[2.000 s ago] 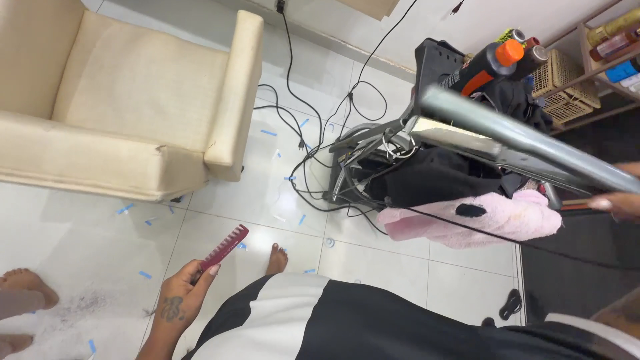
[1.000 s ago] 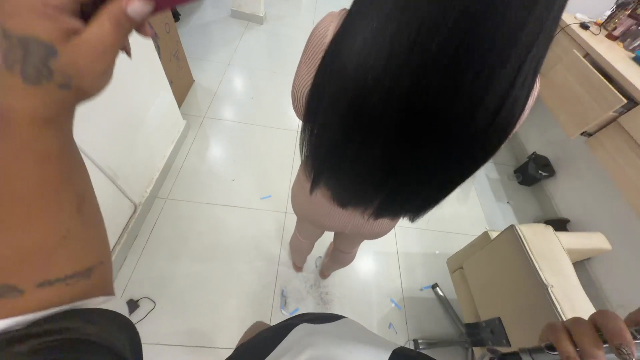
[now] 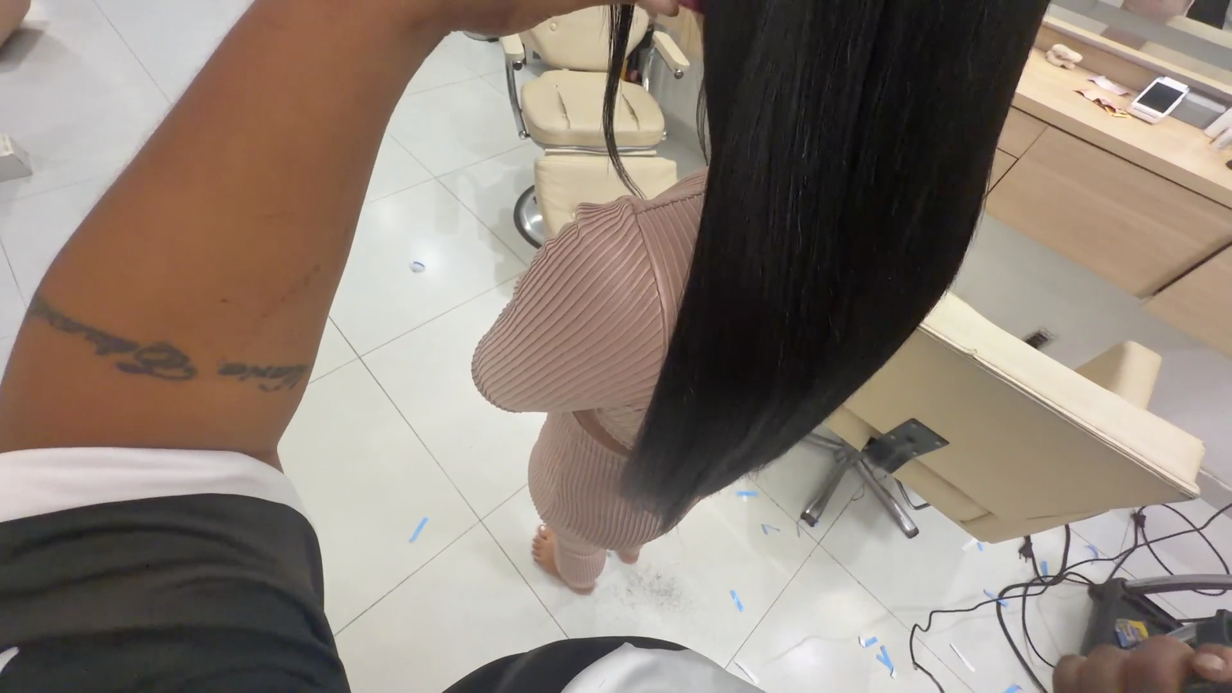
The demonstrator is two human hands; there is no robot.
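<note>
My left hand (image 3: 568,12) is at the top edge, mostly cut off, beside the head end of a person's long straight black hair (image 3: 818,241). A dark pink sliver of the comb (image 3: 689,5) shows at its fingertips. Thin loose strands (image 3: 614,106) hang below the hand. The person (image 3: 597,318) stands facing away in a ribbed pink outfit, and the hair falls down their back to a slanted end. My right hand (image 3: 1141,666) is at the bottom right corner with curled fingers, beside the black trolley (image 3: 1121,611); what it grips is hidden.
A cream salon chair (image 3: 1039,423) stands at the right, another salon chair (image 3: 592,111) beyond the person. Black cables (image 3: 1011,587) and blue scraps (image 3: 736,600) lie on the tiled floor. A wooden counter (image 3: 1107,135) at the upper right holds a white phone (image 3: 1158,99).
The view has swung from the trolley to the standing person. My left hand, low with the comb two seconds ago, is now raised by the hair. My right hand stays at the right side.
</note>
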